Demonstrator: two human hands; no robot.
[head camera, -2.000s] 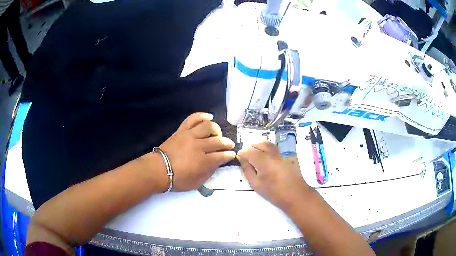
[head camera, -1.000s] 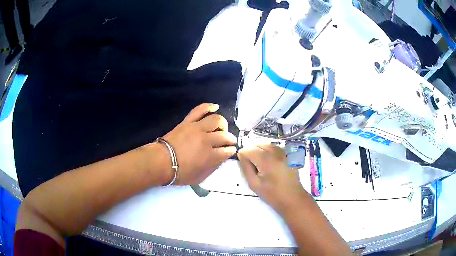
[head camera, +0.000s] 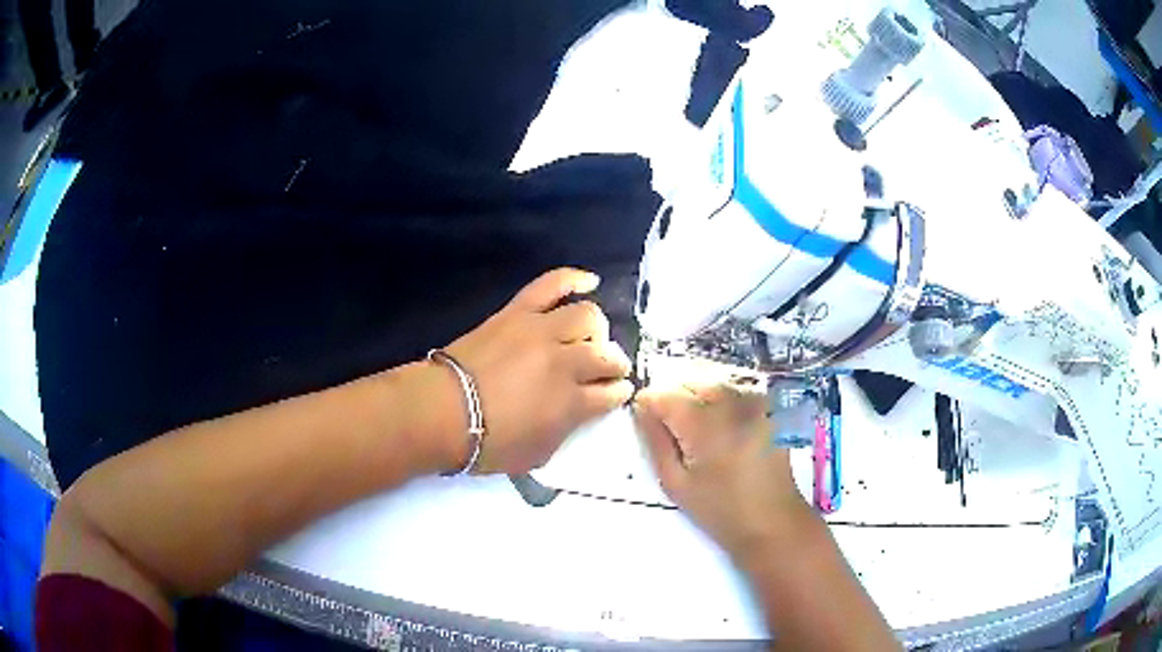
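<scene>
A large black fabric panel (head camera: 280, 242) lies flat over the left of the table and reaches the needle area. My left hand (head camera: 542, 376) pinches the panel's right edge beside the needle area, fingers bent. My right hand (head camera: 707, 439) is just below the machine head, its fingertips meeting the left ones at the same edge. The white sewing machine head (head camera: 752, 229) with a blue stripe stands above. The presser foot and the exact thing between my fingertips are mostly hidden.
Pink and blue pens (head camera: 828, 448) lie right of my right hand. Thin dark tools (head camera: 951, 439) and a dark flat piece (head camera: 883, 390) lie under the machine arm. Small black pieces (head camera: 723, 51) lie behind the head. A person's legs (head camera: 49, 51) show at top left.
The view has shifted and tilted, so the machine head appears larger and farther right. Both hands stay together at the fabric edge; little else has changed.
</scene>
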